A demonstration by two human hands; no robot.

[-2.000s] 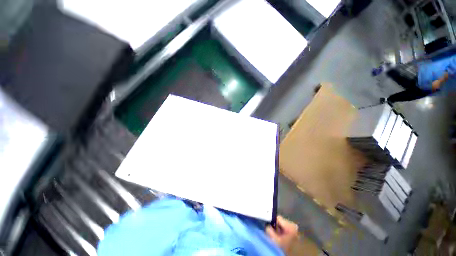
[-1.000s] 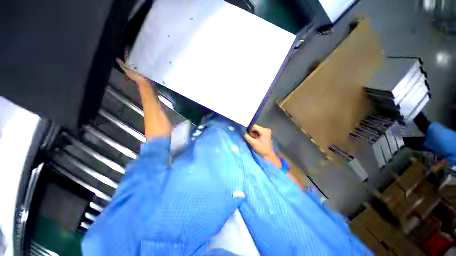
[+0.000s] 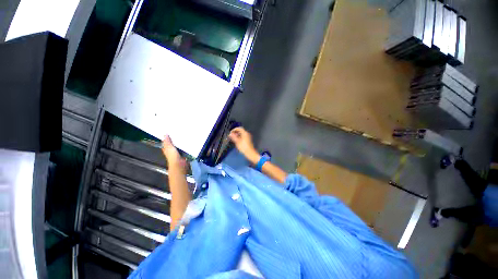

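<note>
A white-topped rack-mount unit lies flat and skewed across the conveyor, its dark edge along the outer rail. My left hand is at the unit's near edge, fingertips just over the top surface; it is not closed around the unit. My right hand, with a blue wristband, is just off the unit's dark right edge. Its fingers are slightly bent and apart, and I see nothing in it.
Shiny rollers lie nearer me; green conveyor bed lies beyond the unit. A black panel is at the left. At the right, a board-topped pallet bears upright units in rows. Another person's legs show at the right edge.
The unit, held at its near corners a second ago, now lies farther left on the conveyor. My right hand has come off its edge; my left hand has shifted right along the near edge.
</note>
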